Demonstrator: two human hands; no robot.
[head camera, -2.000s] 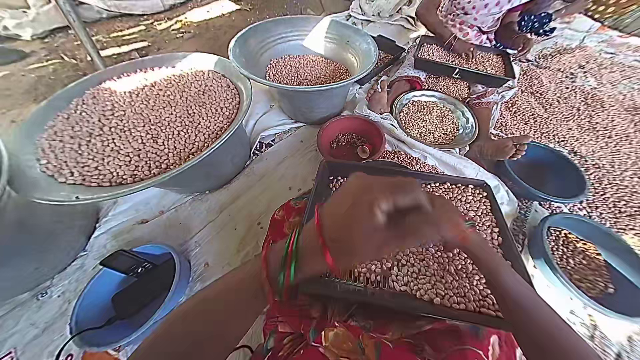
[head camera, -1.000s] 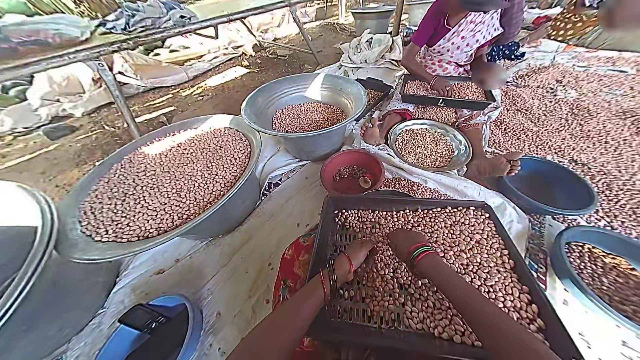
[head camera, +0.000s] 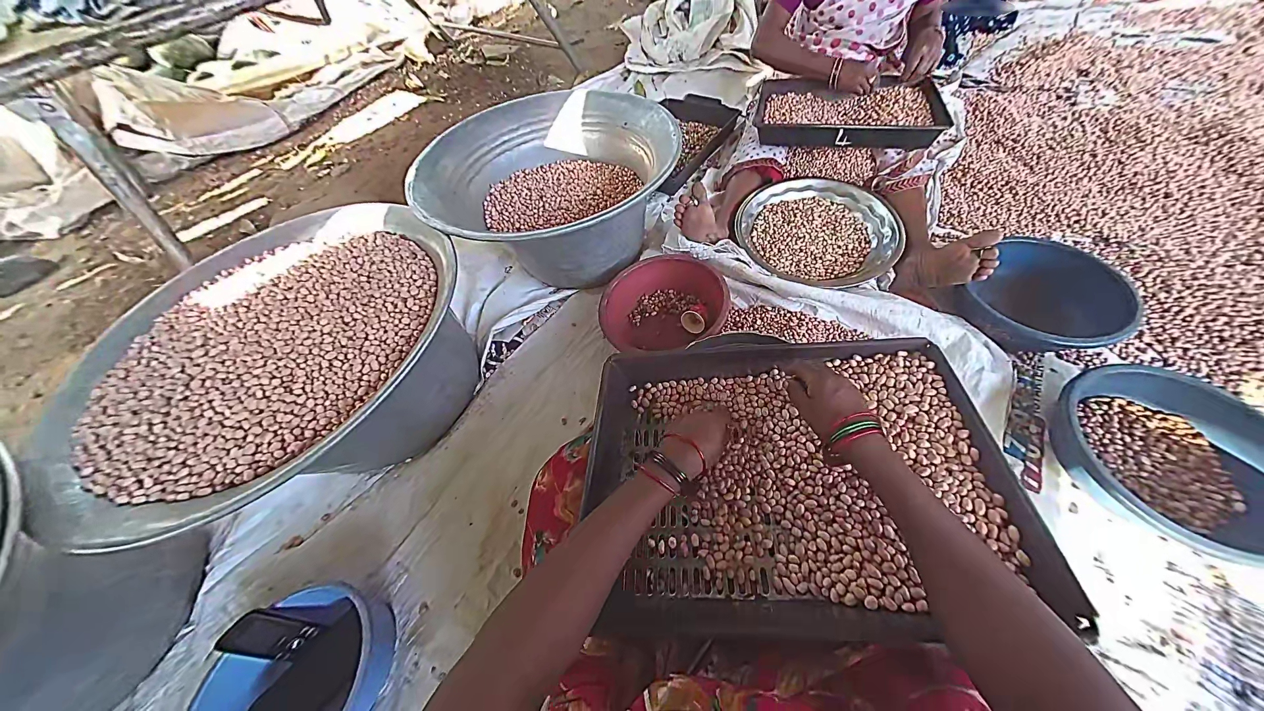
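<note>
A black slotted plastic tray (head camera: 770, 617) full of pinkish-brown nuts or kernels (head camera: 849, 523) lies over my lap. My left hand (head camera: 699, 434), with dark and red bangles at the wrist, rests among the kernels at the tray's left part, its fingertips partly hidden. Near the far edge my right hand (head camera: 825, 395), wearing green and red bangles, touches the kernels with bent fingers; whether it holds any cannot be told. Bare slots show below my left hand. Just beyond the tray stands a red bowl (head camera: 622, 306) with some kernels and a small round object inside.
Large metal basins of kernels (head camera: 449, 346) (head camera: 425, 188) stand at left. A blue tub (head camera: 380, 632) holding dark devices is at lower left. Blue basins (head camera: 1126, 326) (head camera: 1066, 425) lie right. Ahead, a seated person (head camera: 849, 39) works over another black tray (head camera: 849, 136), beside a steel bowl (head camera: 746, 222) and spread kernels (head camera: 1116, 168).
Two seconds ago my hands were together above the tray; now they are apart among the kernels. Since one second ago, my right hand has moved toward the tray's far edge.
</note>
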